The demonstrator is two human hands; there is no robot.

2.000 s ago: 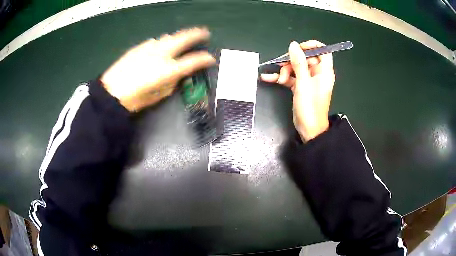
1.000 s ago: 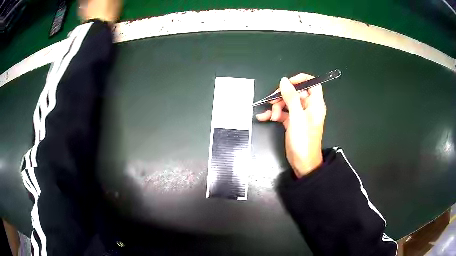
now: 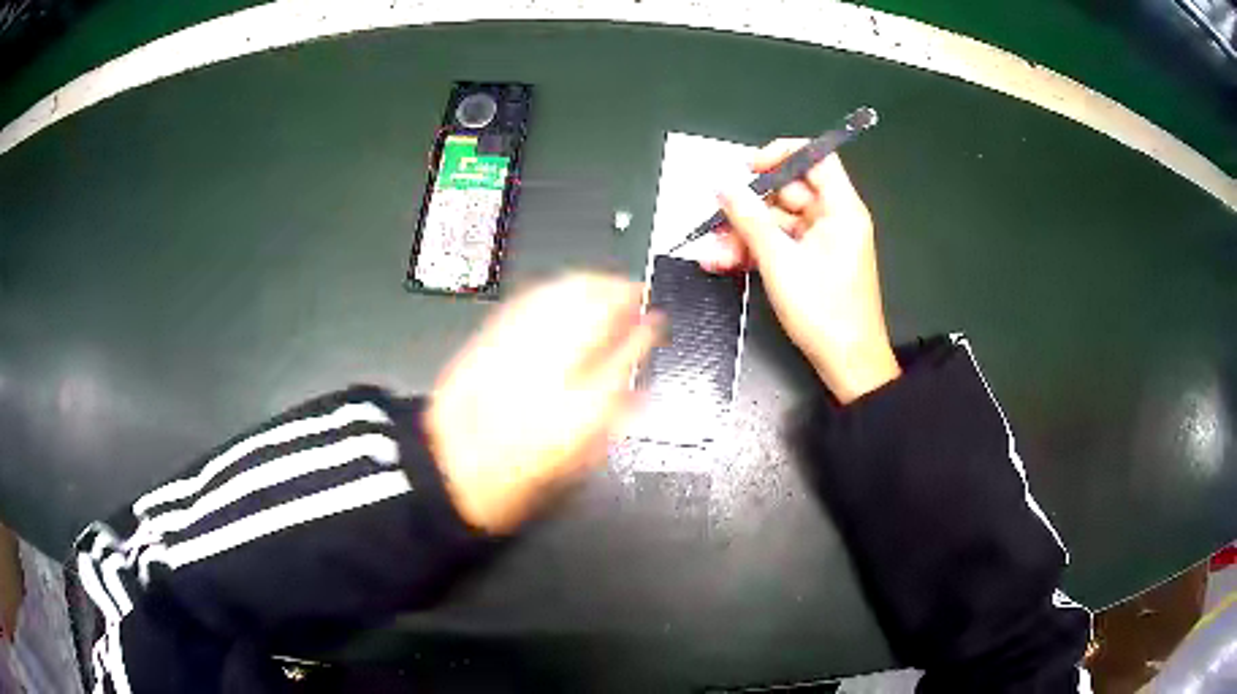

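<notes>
A narrow white sheet with rows of thin black pieces (image 3: 699, 325) lies on the dark green tabletop, its bare white end away from me. My right hand (image 3: 814, 251) holds dark tweezers (image 3: 794, 168) like a pen, their tip at the upper edge of the black rows. My left hand (image 3: 536, 393) is blurred, its fingertips at the sheet's left edge; whether it holds anything cannot be told. A black handset housing (image 3: 468, 190) lies left of the sheet, with a round grey ring at its far end, a green board patch and a pale lower area.
A small white speck (image 3: 623, 220) is on the dark green tabletop (image 3: 271, 244) between housing and sheet. A pale curved strip (image 3: 543, 11) edges the table at the back, with brighter green beyond. Clear plastic and brown cardboard show at the lower right corner.
My left hand has come back from the far left edge to the sheet. A housing now lies on the table left of the sheet. The tweezer tip has moved from beside the sheet onto it.
</notes>
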